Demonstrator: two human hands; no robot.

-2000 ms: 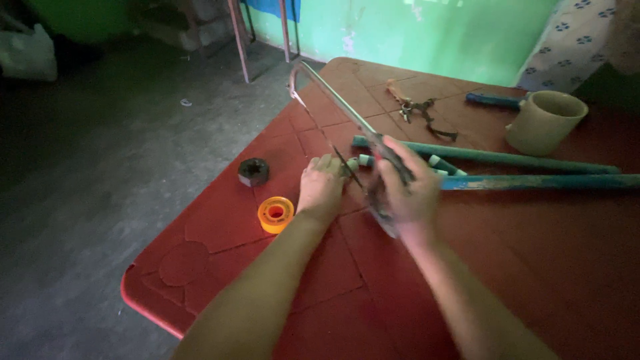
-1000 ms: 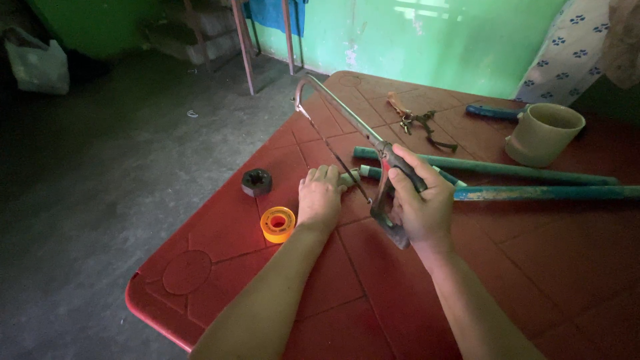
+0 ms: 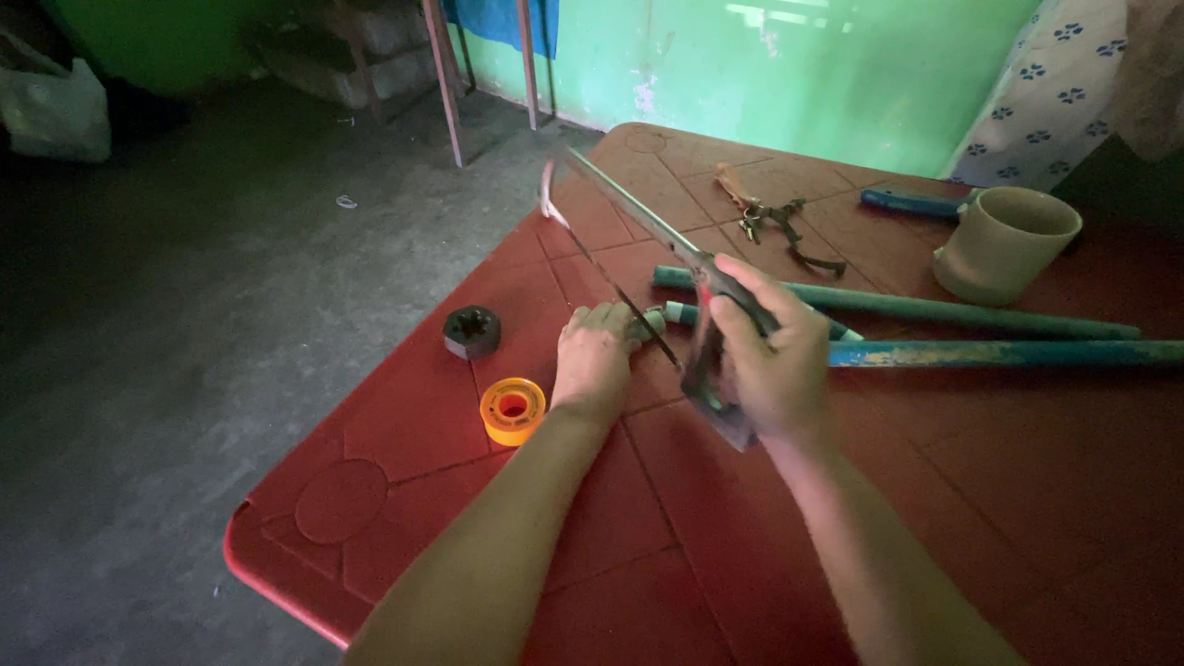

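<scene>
My right hand (image 3: 777, 356) grips the handle of a hacksaw (image 3: 647, 217), whose frame points up and to the left. The saw's blade slants down past a short, pale pipe piece (image 3: 653, 323), close beside it; whether they touch I cannot tell. My left hand (image 3: 594, 356) holds that piece down against the red plastic table (image 3: 758, 555), its fingers hiding part of it. Left of this hand lie a black hexagonal threading die (image 3: 472, 332) and an orange roll of thread seal tape (image 3: 512, 412). A small dark pipe piece (image 3: 683, 313) with a pale end is just right of the blade.
A green pipe (image 3: 925, 306) and a blue pipe (image 3: 1008, 354) extend to the right. Behind them are keys (image 3: 751, 225) with a strap, a blue-handled tool (image 3: 911, 203) and a beige mug (image 3: 1004, 245). The table's left edge borders the concrete floor.
The hacksaw and my right hand have shifted slightly, with the saw still held. My left hand stays on the pale pipe piece.
</scene>
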